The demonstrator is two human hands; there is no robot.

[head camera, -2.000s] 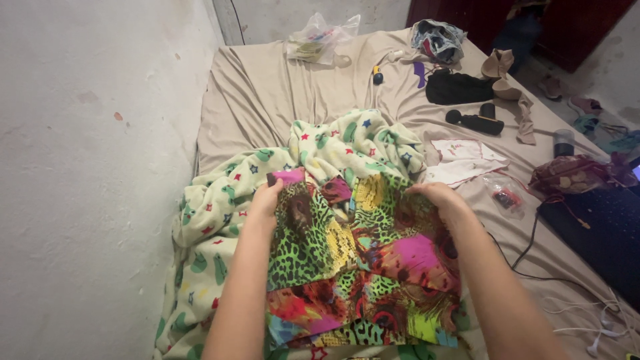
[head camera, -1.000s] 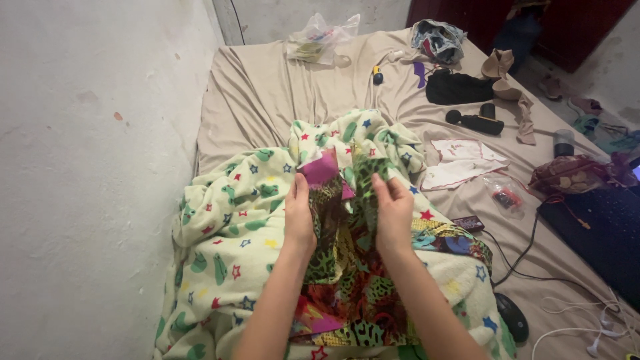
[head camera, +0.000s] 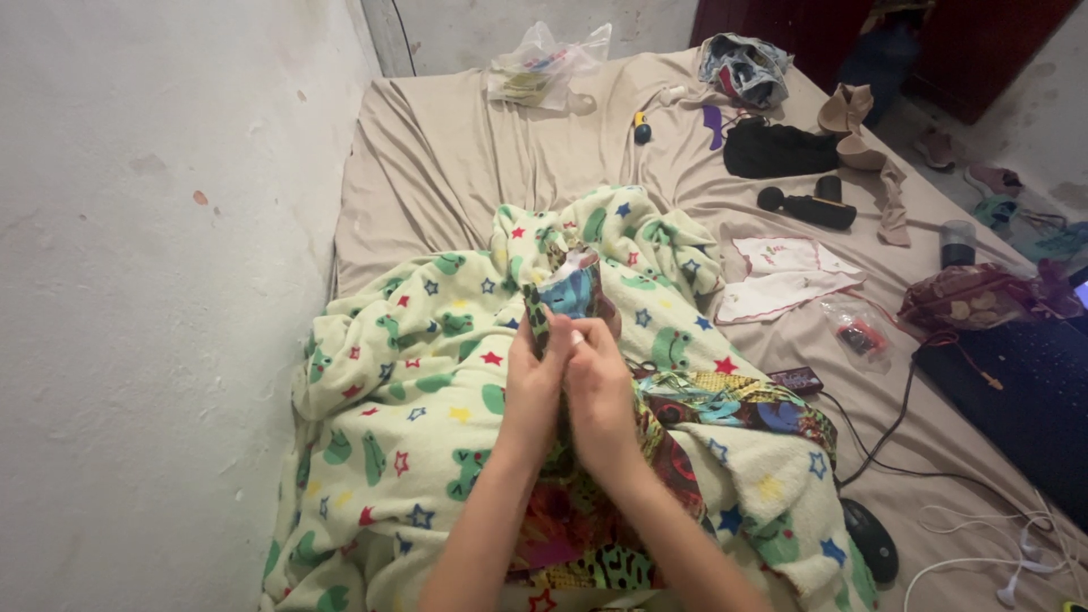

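Note:
A multicoloured patterned garment (head camera: 671,459) lies bunched over a pale green fleece blanket (head camera: 433,340) printed with frogs and stars. My left hand (head camera: 537,370) and my right hand (head camera: 595,374) meet side by side near the middle of the view, both closed on a gathered upper part of the garment. Folds with blue and leopard-like print stand up above the fingers. One strip of the cloth stretches to the right across the blanket, and the lower part hangs below the hands, partly hidden by my forearms.
A beige-sheeted bed (head camera: 425,153) adjoins a white wall (head camera: 170,255). Toward the right lie a black massage gun (head camera: 807,206), white cloths (head camera: 778,276), a black computer mouse (head camera: 869,540), cables and white earphones (head camera: 1024,561). A plastic bag (head camera: 544,72) sits at the far end.
My hands, wide apart on the spread garment two seconds ago, have come together. The garment has gone from spread flat to bunched, with a strip now out to the right.

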